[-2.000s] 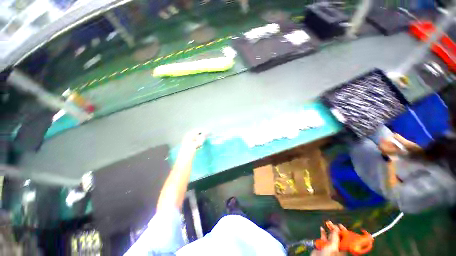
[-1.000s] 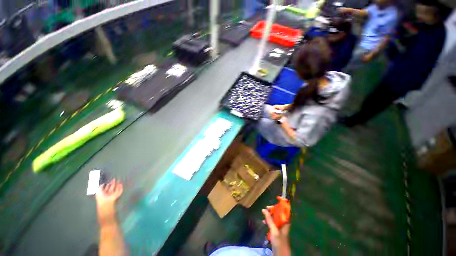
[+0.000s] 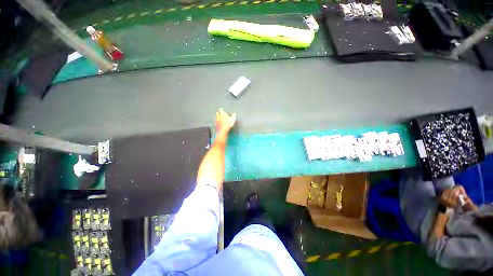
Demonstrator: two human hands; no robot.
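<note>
A white block-like module (image 3: 240, 86) lies alone on the grey-green conveyor belt (image 3: 162, 89), tilted relative to the belt's edge. My left hand (image 3: 224, 120) is below it over the belt, apart from it, with fingers spread and nothing visible in it. My right hand and the orange-handled tool are out of the picture. Rows of white modules (image 3: 354, 146) lie on the teal bench edge (image 3: 259, 156) to the right of my left arm.
A black mat (image 3: 159, 172) is left of my arm, with a tray of modules (image 3: 92, 240) below. An open cardboard box (image 3: 341, 218) and black parts tray (image 3: 451, 143) are right, beside a seated person. A yellow-green roll (image 3: 262, 33) lies beyond the belt.
The view has swung back left. The white module, earlier by my left hand's fingertips, now lies apart from it on the belt. My right hand with the orange-handled tool has left the picture.
</note>
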